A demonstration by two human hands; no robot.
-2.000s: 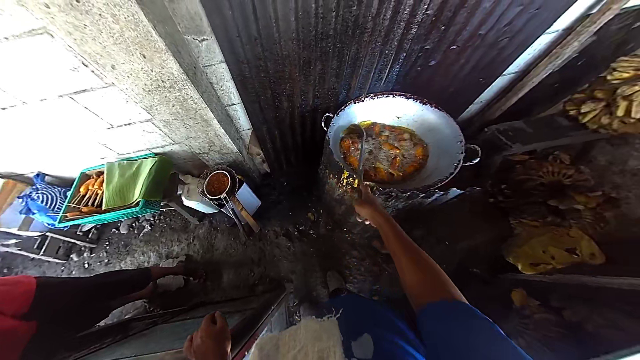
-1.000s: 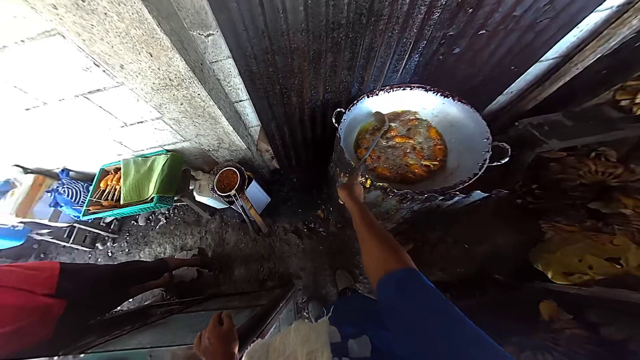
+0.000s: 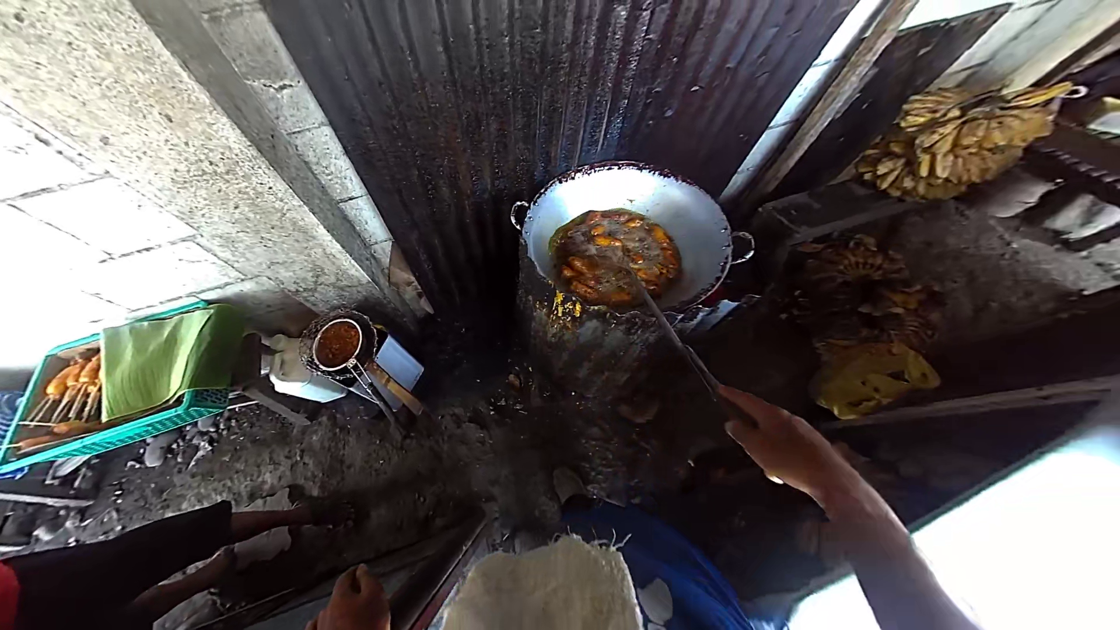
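A large two-handled metal wok (image 3: 682,210) stands on a sooty stove, with orange-brown pieces of food (image 3: 612,254) bubbling in dark oil. My right hand (image 3: 779,442) is closed around the handle of a long metal ladle (image 3: 674,332), right of and below the wok. The ladle's head is down in the oil, mostly hidden. At the bottom edge, my left hand (image 3: 354,602) is partly cut off by the frame, its thumb up; whether it holds anything does not show.
A teal plastic crate (image 3: 166,429) holds skewered food under a green leaf (image 3: 157,363). Beside it stands a pot of reddish-brown sauce (image 3: 338,343). Corrugated metal sheeting (image 3: 542,87) rises behind the wok. Banana bunches (image 3: 971,144) lie at right. Another person's legs (image 3: 201,560) show at lower left.
My right hand has moved to the right and down, away from the wok, still gripping the ladle. The ladle's head, visible at the food's upper left before, is now lower in the oil.
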